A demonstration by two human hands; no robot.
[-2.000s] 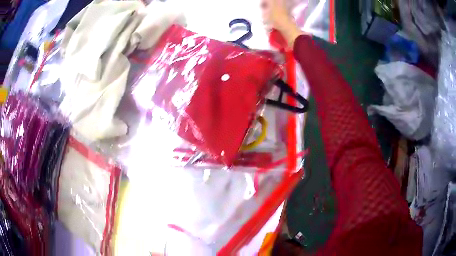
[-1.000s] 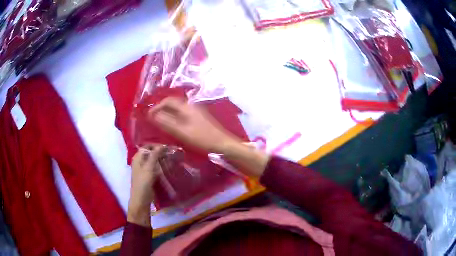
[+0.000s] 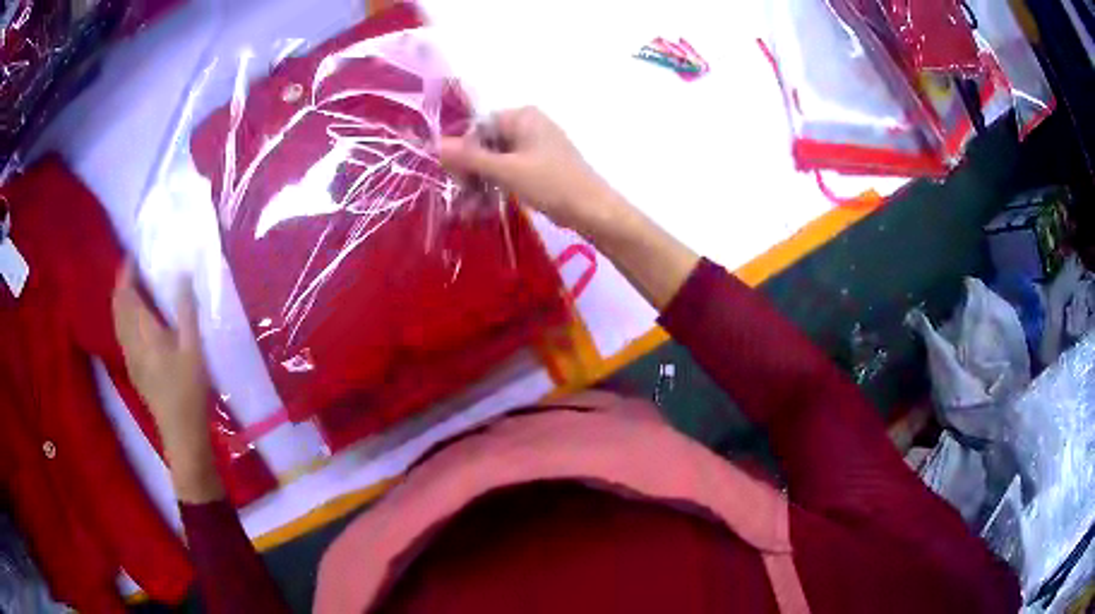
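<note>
A folded red cardigan [image 3: 384, 276] lies on the white table under a clear polybag [image 3: 306, 204] with bright glare lines. A pale button shows near its upper left. My right hand [image 3: 510, 156] pinches bunched clear plastic at the cardigan's upper right side. My left hand [image 3: 162, 348] is blurred and lies over the plastic left of the cardigan; whether its fingers grip the plastic cannot be told. An unbagged red cardigan [image 3: 60, 396] with a white hang tag [image 3: 12, 266] is spread at the left.
Coloured clips or pins [image 3: 675, 56] lie at the back. Red-edged clear bags [image 3: 871, 156] are at the right. A pink-red loop [image 3: 580, 271] sits beside the folded cardigan. Yellow-orange tape [image 3: 769, 264] edges the table. White plastic bags [image 3: 979, 348] are at the far right.
Since one second ago, my left hand has moved left and my right hand up and right. The clear plastic now spreads over more of the folded cardigan. Two seconds ago the view showed another table area.
</note>
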